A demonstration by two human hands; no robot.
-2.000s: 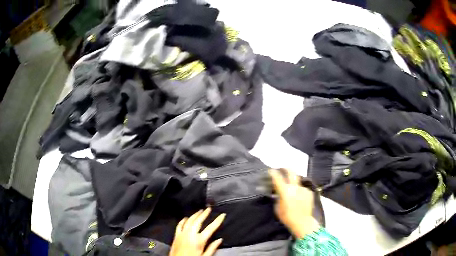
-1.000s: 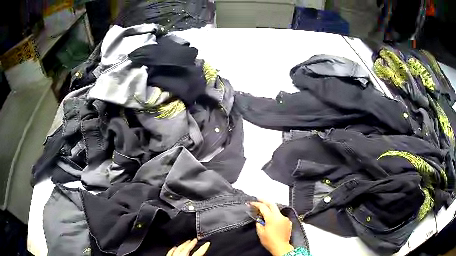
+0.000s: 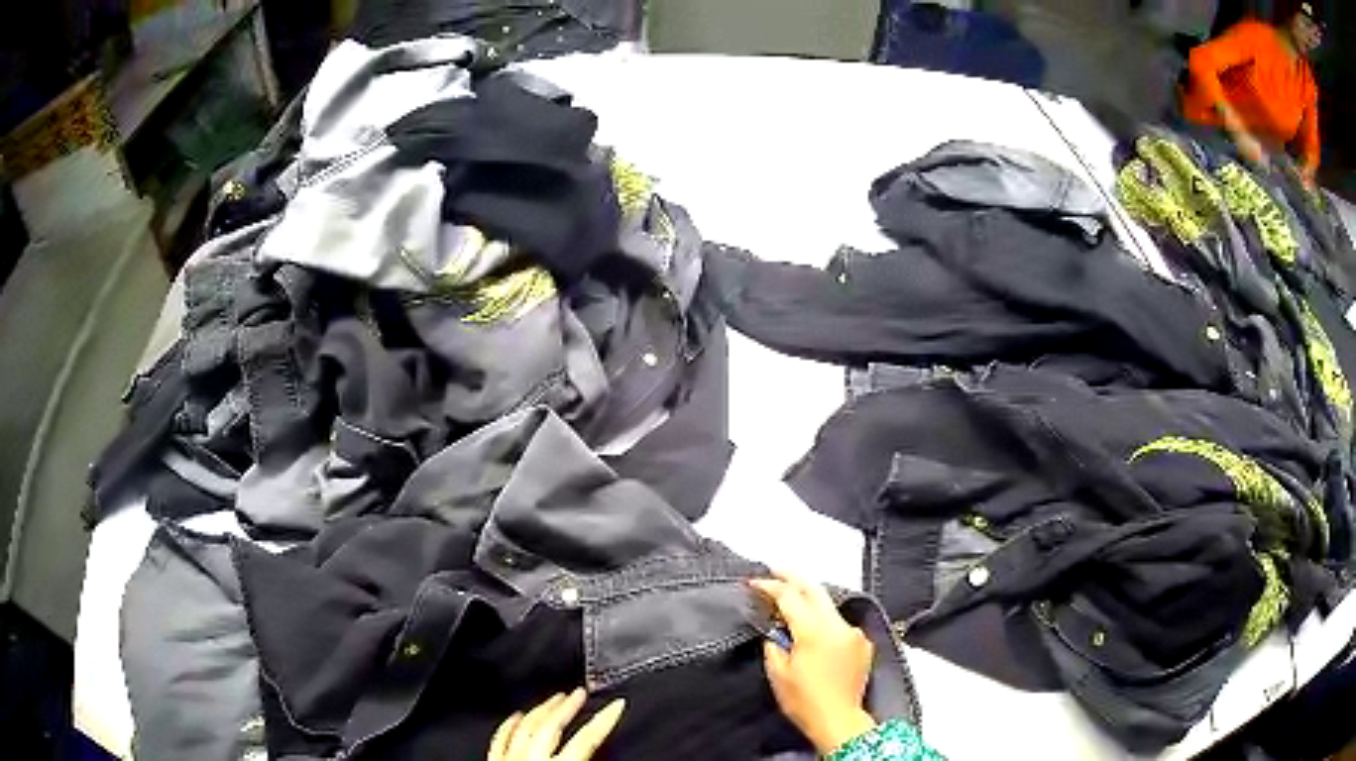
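A dark grey and black denim garment (image 3: 677,632) lies spread at the table's near edge, its pointed grey collar (image 3: 573,498) turned up beside a round metal button. My right hand (image 3: 815,662) is at the right end of the stitched grey band below the collar, fingers curled around a small tool with a blue part showing; most of the tool is hidden. My left hand (image 3: 558,732) rests on the black cloth at the bottom edge, fingers spread, partly cut off by the frame.
A garment heap (image 3: 372,298) with pale grey cloth and yellow embroidery stands at the left. More dark garments (image 3: 1041,446) lie at the right on the white table (image 3: 773,149). A person in orange (image 3: 1257,89) is at the far right. A large grey bin (image 3: 67,357) stands at the left.
The view has tilted up from the first frame, so the table's far side shows. The person in orange has come into fuller view. My hands stay at the same garment, with small finger shifts.
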